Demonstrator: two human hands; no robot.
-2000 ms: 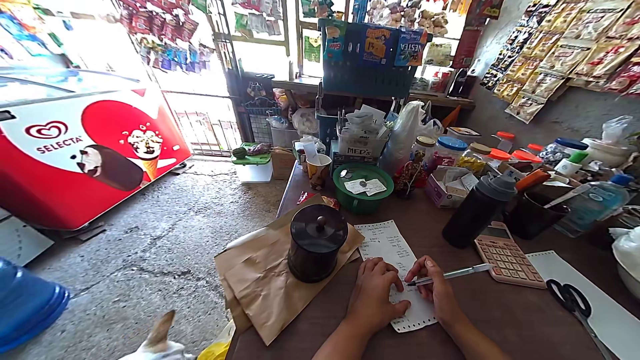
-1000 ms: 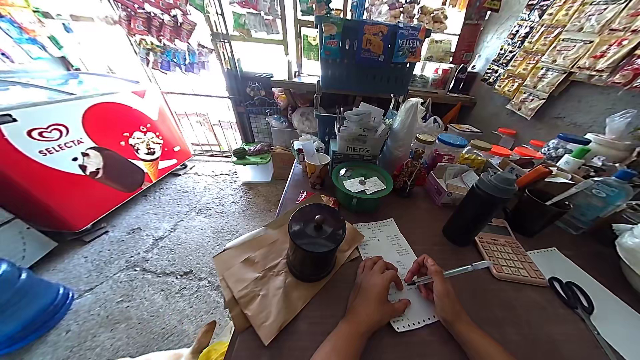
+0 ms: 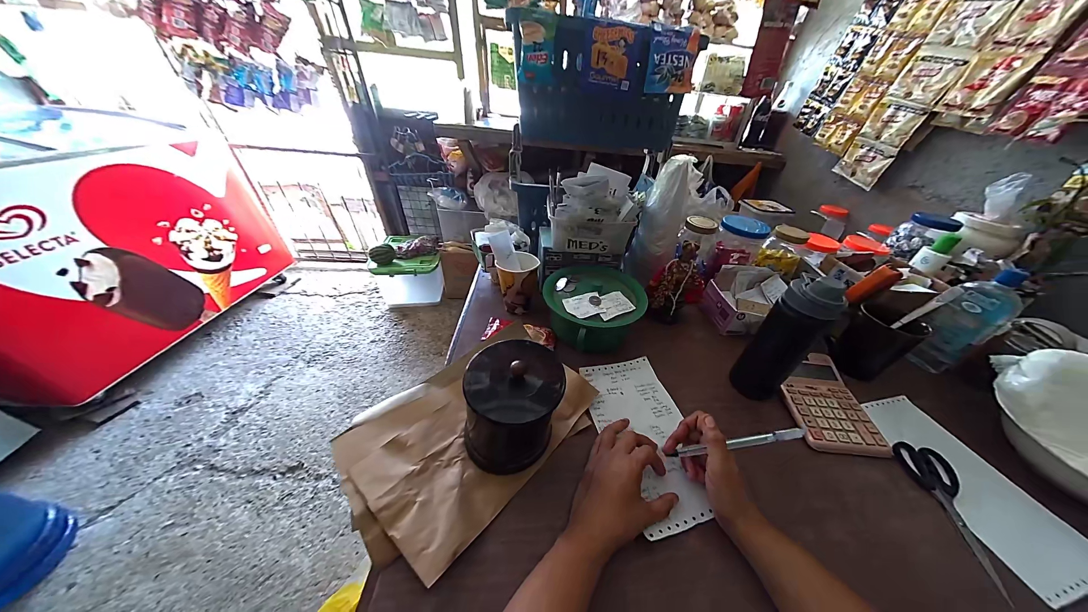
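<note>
A sheet of paper (image 3: 642, 399) with handwriting and a perforated edge lies on the brown table. My left hand (image 3: 616, 480) rests on its left side, fingers apart and curved, holding nothing. A clear-barrelled pen (image 3: 752, 440) is gripped in my right hand (image 3: 701, 455), its tip at the paper close to my left fingers. Left of my hands, a dark lidded canister (image 3: 512, 408) stands on flat brown paper bags (image 3: 425, 476). A pink calculator (image 3: 833, 408) sits to the right of the pen's far end.
Black-handled scissors (image 3: 931, 476) lie partly over another white sheet (image 3: 977, 501) at the right. A black bottle (image 3: 786, 336), a dark cup (image 3: 875, 340) and a clear bottle (image 3: 969, 319) stand behind the calculator. A green bowl (image 3: 597, 331) holds paper slips and coins. Lidded jars (image 3: 739, 242) line the back.
</note>
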